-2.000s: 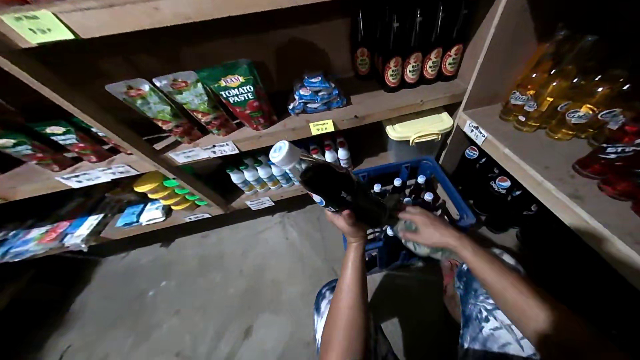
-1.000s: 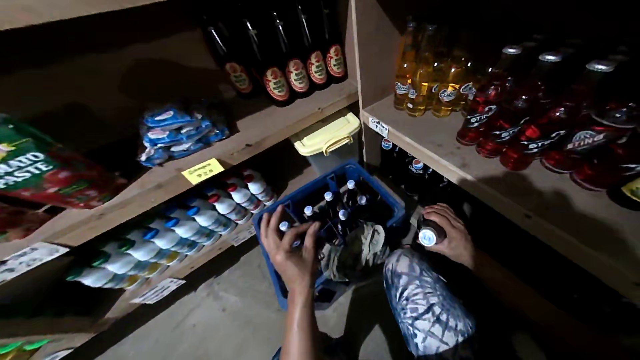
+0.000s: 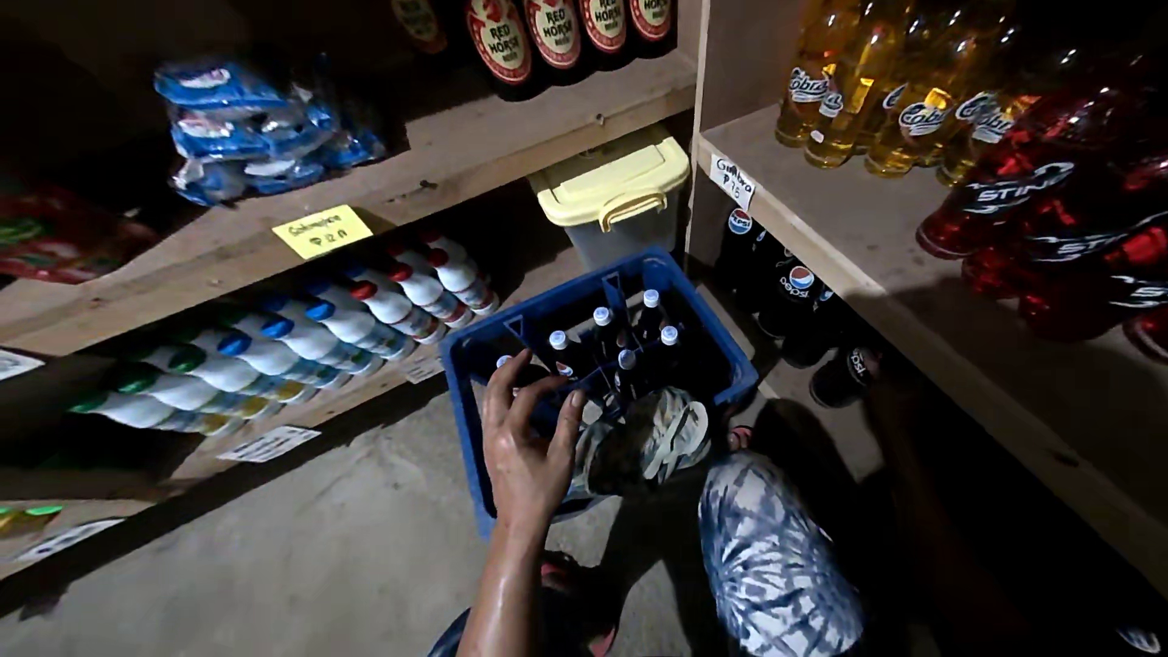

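My left hand [image 3: 529,438] is over the near left part of a blue plastic crate [image 3: 470,438], fingers curved and apart, holding nothing. Just behind its fingertips is a white bottle cap. Dark capped glass bottles [image 3: 602,333] stand in the crate's compartments, and a crumpled camouflage-patterned cloth [image 3: 662,433] lies at its near side. Under the right shelf, in deep shadow, my right hand [image 3: 881,392] is around a dark Pepsi bottle [image 3: 841,376]; its fingers are hardly visible. More Pepsi bottles [image 3: 789,292] stand beyond that one.
A lidded bin [image 3: 616,187] with a yellow lid stands behind the crate. The right wooden shelf [image 3: 821,246] overhangs my right arm and carries yellow and red drink bottles [image 3: 1022,210]. White bottles [image 3: 265,347] line the low left shelf. My knee [image 3: 776,557] is close to the crate.
Two seconds ago both hands were at a large dark bottle above the crate. One second ago my right hand held a capped bottle beside the crate; now it is under the right shelf.
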